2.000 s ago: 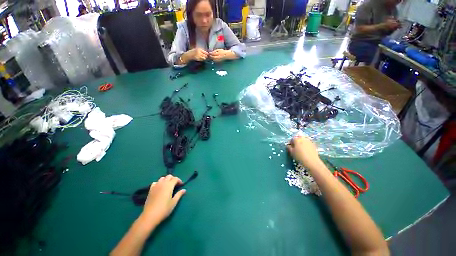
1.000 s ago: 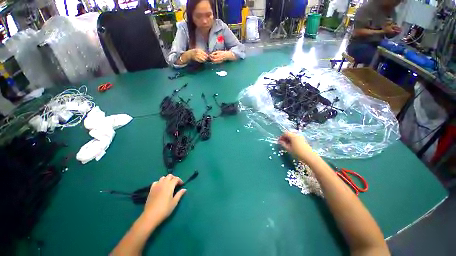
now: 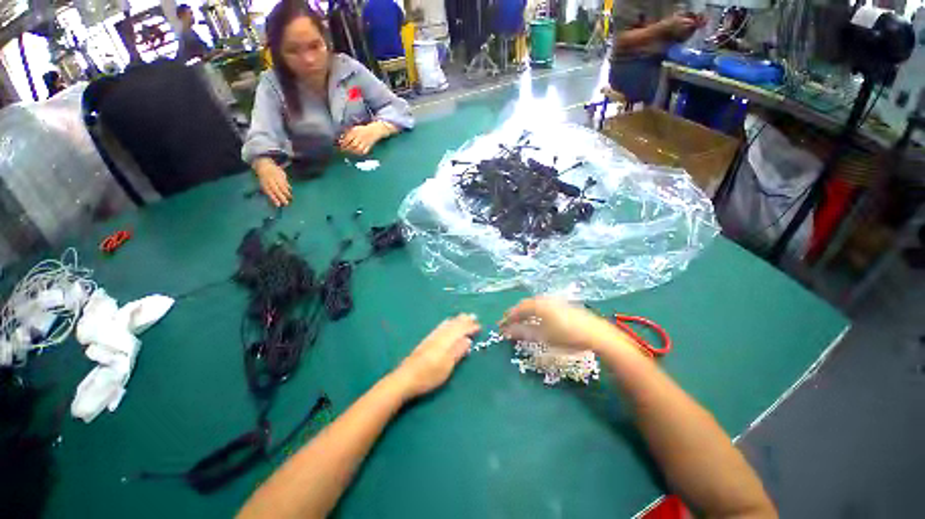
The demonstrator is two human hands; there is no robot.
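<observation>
My left hand (image 3: 441, 355) lies on the green table top, fingers together and pointing at a few small white caps. My right hand (image 3: 543, 322) is at the upper left edge of the pile of white caps (image 3: 556, 365), fingers curled down; whether it holds any is hidden. A black coiled cable (image 3: 228, 458) lies on the table left of my left forearm, untouched. Red-handled scissors (image 3: 645, 335) lie behind my right forearm, partly covered by it.
A heap of black cables (image 3: 272, 294) lies mid-table. A clear plastic bag (image 3: 639, 243) carries more black cables (image 3: 522, 193). White cloth (image 3: 112, 350) and white cables (image 3: 46, 299) lie left. A person (image 3: 319, 112) sits across; another's arms show at upper right.
The view has turned right. My left hand has left the black cable and moved right to the white caps. My right hand has come back close to it. The person across has reached toward the cables.
</observation>
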